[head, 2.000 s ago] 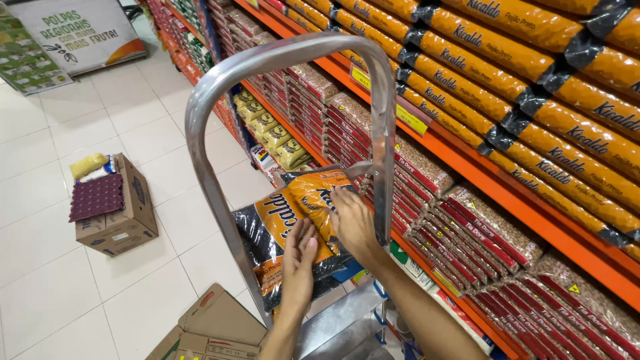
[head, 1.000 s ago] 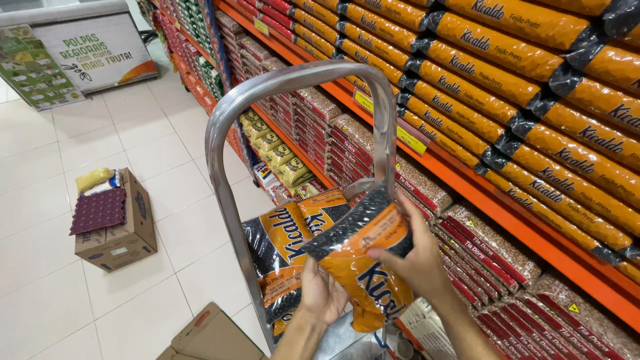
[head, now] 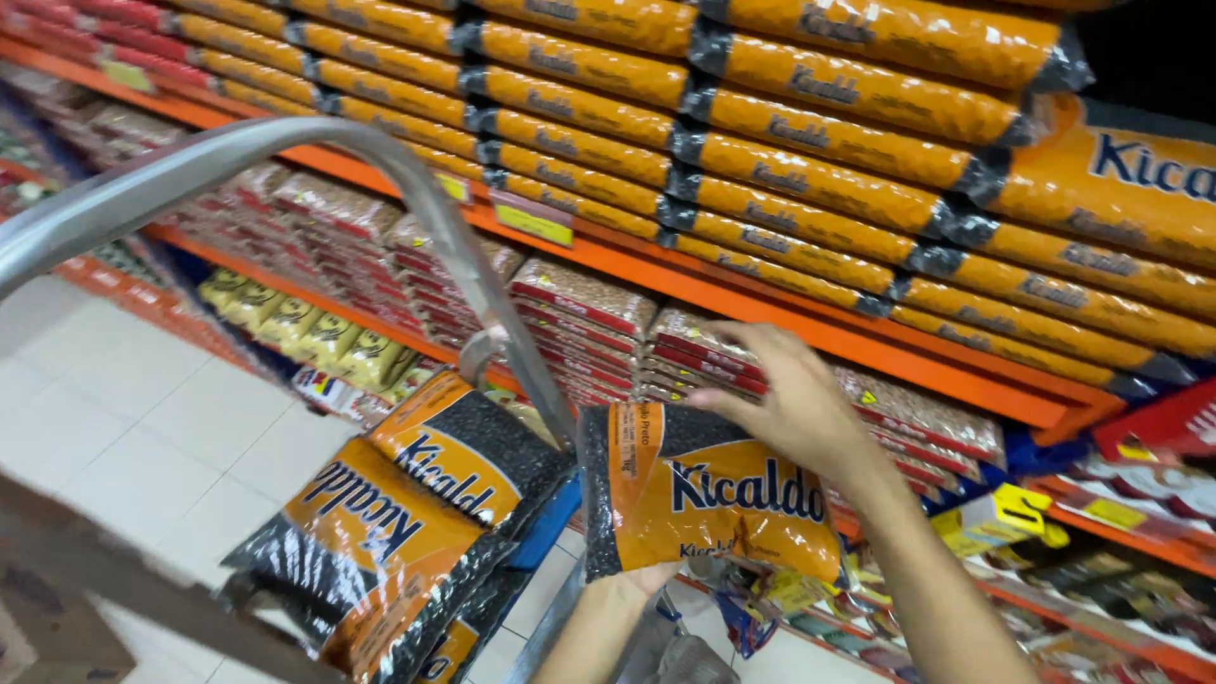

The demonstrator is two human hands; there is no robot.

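Note:
A plastic bag of black beans [head: 712,494], orange and black with a clear end, lies flat across my left hand [head: 632,581], which supports it from below; most of that hand's fingers are hidden by the bag. Above the bag's upper edge, my right hand [head: 788,404] is spread with thumb and fingers apart, and whether it touches the plastic is unclear. To the left, several like bags [head: 389,546] are piled on a blue surface [head: 546,527] beside the metal rail of a stepladder [head: 446,228].
An orange-edged shelf [head: 665,275] holds stacked orange bean bags [head: 807,171]. Bags with red stripes [head: 589,313] fill the level below, and yellow packets [head: 313,328] lie farther left. A cardboard box [head: 57,617] stands at the lower left on the tiled floor [head: 180,418].
The view has swung right toward the shelf. Two seconds ago both hands were at the bags on the ladder; one bag is now lifted away, and my right hand has opened from it.

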